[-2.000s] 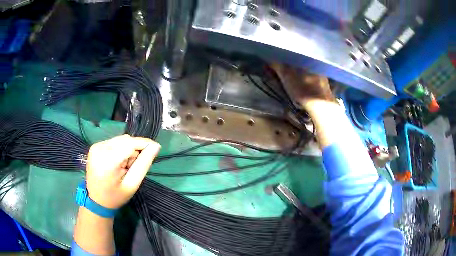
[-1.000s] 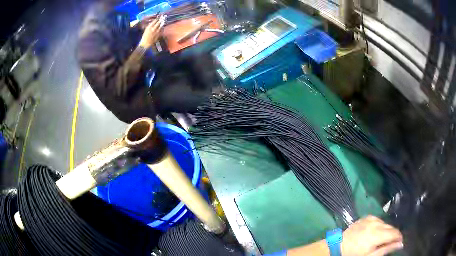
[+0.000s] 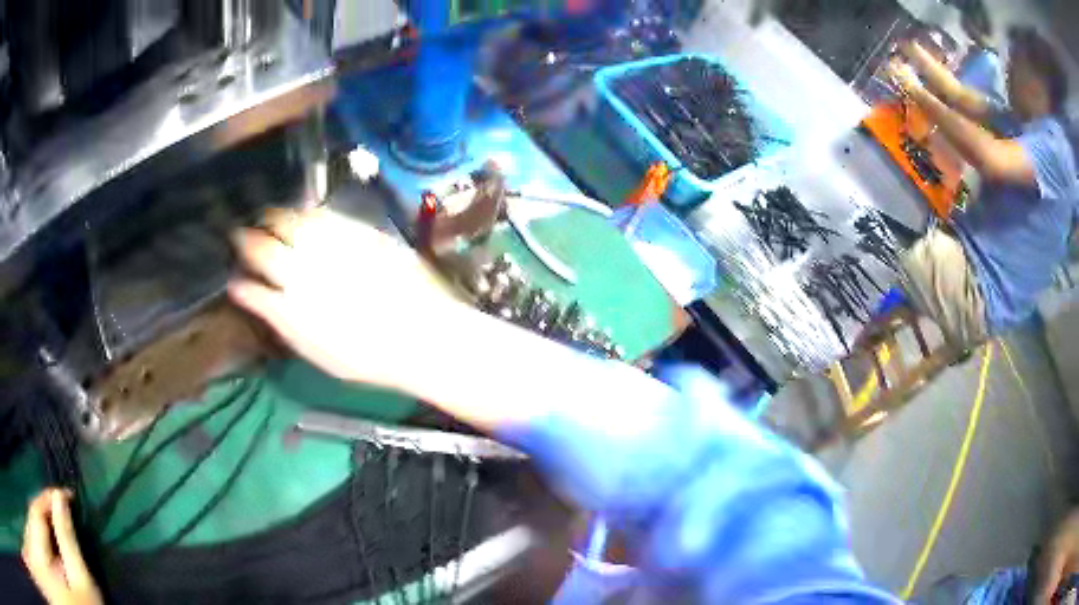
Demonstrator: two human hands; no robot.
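My right hand (image 3: 325, 290) reaches over the front of the steel lower mold (image 3: 178, 366), below the upper plate (image 3: 178, 101). Its fingers are blurred, and I cannot tell if they hold anything. My left hand (image 3: 57, 550) is cut off at the lower left edge beside black cables (image 3: 225, 443) on the green mat; its grip is unclear. A narrow silver bar (image 3: 408, 437) lies on the mat under my right forearm, with cable ends along it. A second silver bar (image 3: 491, 561) lies nearer me.
Pale curved-handled cutters (image 3: 538, 236) lie right of the mold beside a row of small metallic parts (image 3: 532, 301). A light-blue basket (image 3: 763, 160) holds black pieces. Loose black pieces (image 3: 781, 219) lie on the grey bench. A person (image 3: 1023, 225) works at an orange surface at upper right.
The view has swung from the left bench and blue drum back to the mold and the right side. My right hand is in view again; my left hand now shows only at the lower left edge.
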